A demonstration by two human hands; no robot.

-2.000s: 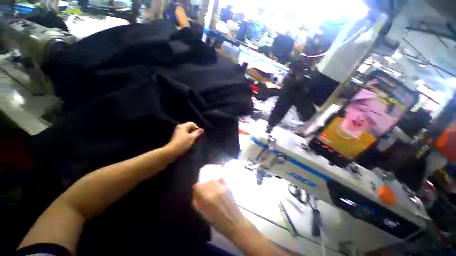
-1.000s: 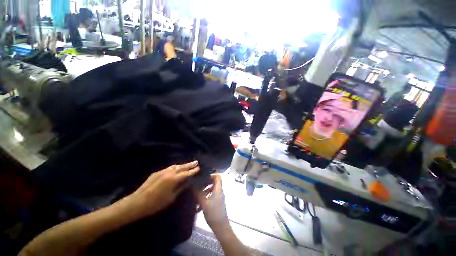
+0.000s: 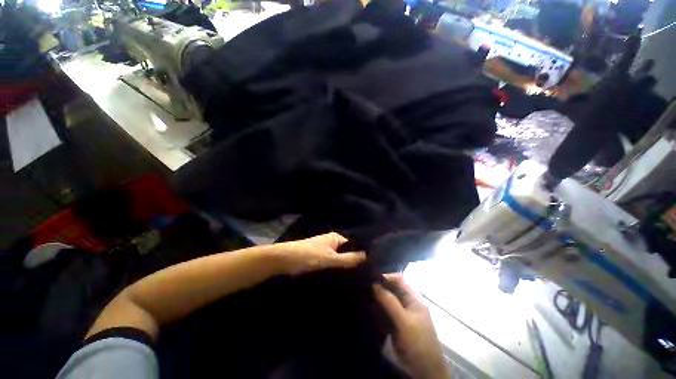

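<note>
A large black garment piece (image 3: pixel 296 326) lies under my hands and hangs toward my lap. It runs into the big black garment heap (image 3: pixel 333 141) behind, and I cannot tell where one ends. My left hand (image 3: pixel 322 253) grips the cloth with fingers and thumb together. My right hand (image 3: pixel 408 318) holds the cloth edge between thumb and fingers, just right of the left. The white sewing machine head (image 3: pixel 548 229) with a blue stripe stands to the right. The needle area is lost in glare.
Thread snips (image 3: pixel 539 348) and dark-looped scissors (image 3: pixel 572 309) lie on the white table (image 3: pixel 474 318) below the machine head. Another sewing machine (image 3: pixel 159 55) stands back left. Crinkled clear plastic (image 3: pixel 539 137) lies behind the near machine. Red cloth (image 3: pixel 111 211) is at left.
The view has turned left and down, so the phone is out of the picture. The right hand, first raised in the glare, moved down onto the cloth; both hands now hold it close together.
</note>
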